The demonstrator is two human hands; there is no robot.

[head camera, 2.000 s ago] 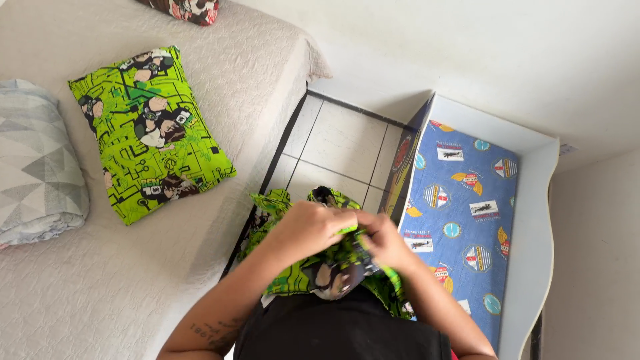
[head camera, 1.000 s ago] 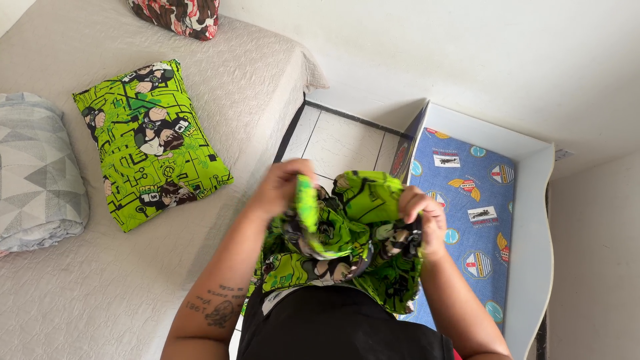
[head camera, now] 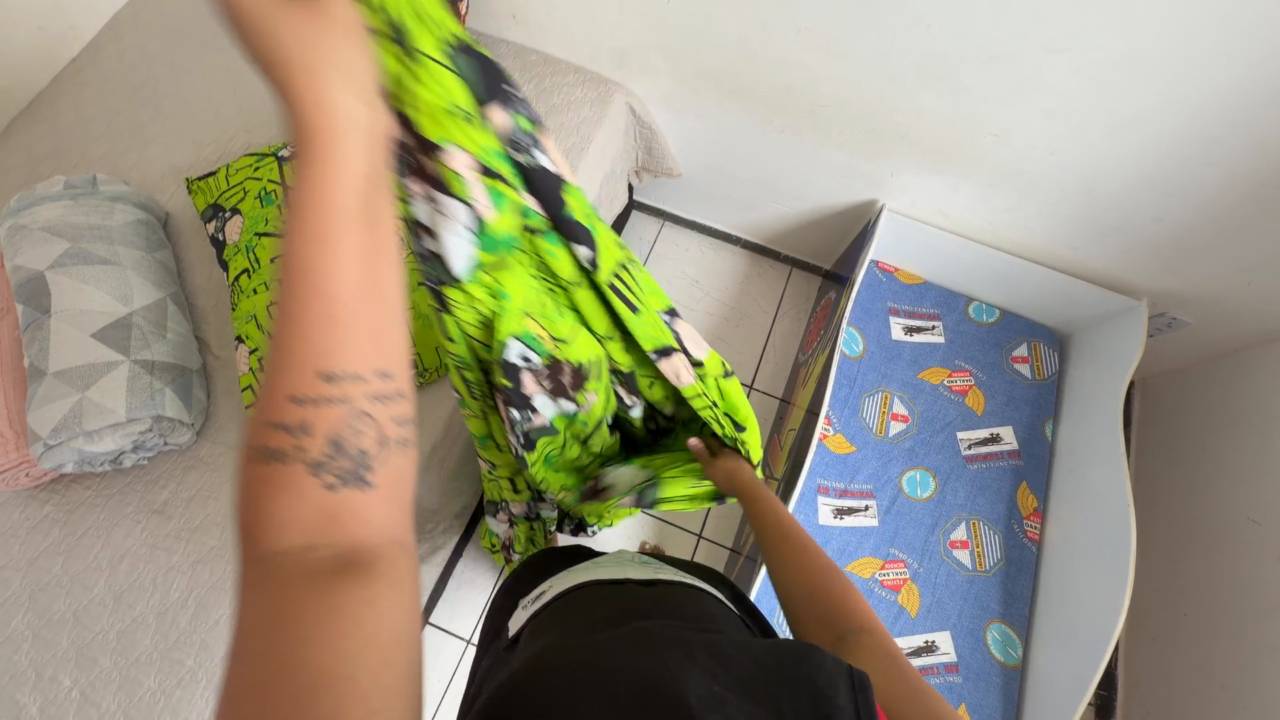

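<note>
A bright green printed cloth point(head camera: 560, 350) hangs stretched between my two hands, its folds blurred by motion. My left hand point(head camera: 300, 40) is raised at the top left edge, blurred, beside the cloth's upper end; its fingers are cut off by the frame, so its grasp cannot be made out. Low on the cloth, my right hand point(head camera: 722, 468) grips the edge beside a dark opening in the folds. Behind my left forearm, a pillow in a matching green print point(head camera: 255, 290) lies on the bed, partly hidden.
A bed with a beige quilted cover point(head camera: 110, 560) fills the left side, bearing a rolled grey patterned blanket point(head camera: 105, 330) and a pink cloth point(head camera: 15, 400). At right stands a white-framed small bed point(head camera: 1090, 480) with a blue printed mattress point(head camera: 930, 450). Tiled floor point(head camera: 720, 290) lies between them.
The green cloth was bunched near my lap between both hands; now it is spread out longer. My left hand has moved up and away, while my right hand is lower on the cloth.
</note>
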